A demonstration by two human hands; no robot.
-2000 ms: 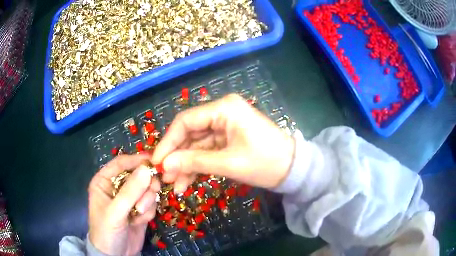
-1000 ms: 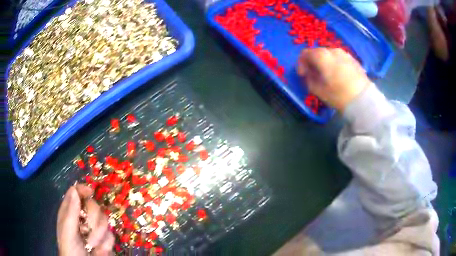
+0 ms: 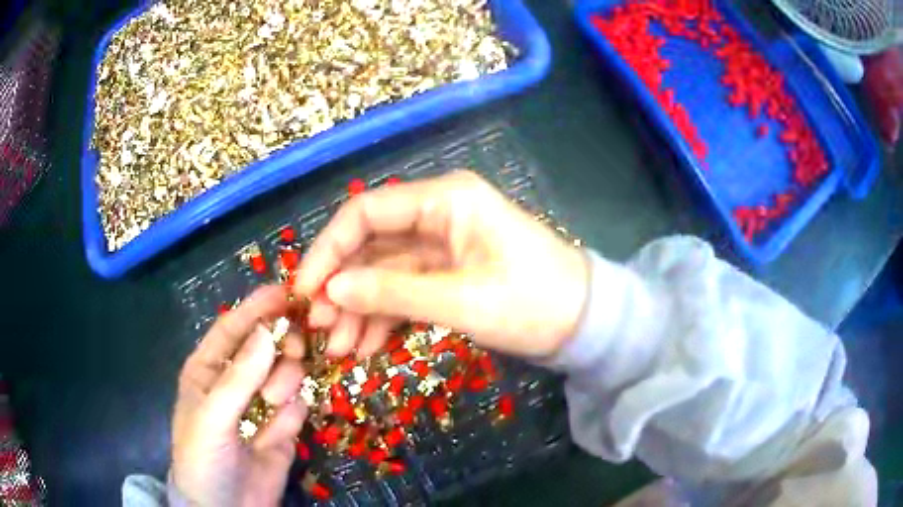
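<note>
My left hand [image 3: 233, 416] is at the lower left, palm up, with several gold and silver metal pieces in it and one metal piece [image 3: 280, 330] at its thumb and fingertip. My right hand [image 3: 455, 267] is just right of it, thumb and forefinger pinched on a red piece [image 3: 322, 287], mostly hidden by the fingers. The fingertips of both hands are close together. Assembled pieces [image 3: 396, 411] with red ends and gold metal lie piled under the hands on the clear blister tray [image 3: 495, 163].
A large blue tray [image 3: 327, 139] full of gold-silver metal pieces stands at the upper left. A blue tray [image 3: 733, 158] of red pieces stands at the upper right, with a small blue tray [image 3: 859, 149] beside it. A round white grille [image 3: 852, 20] is at the far right corner.
My right hand has come back from the tray of red pieces to my left hand, now with a red piece. My left hand has moved up and right in the picture; the view has shifted.
</note>
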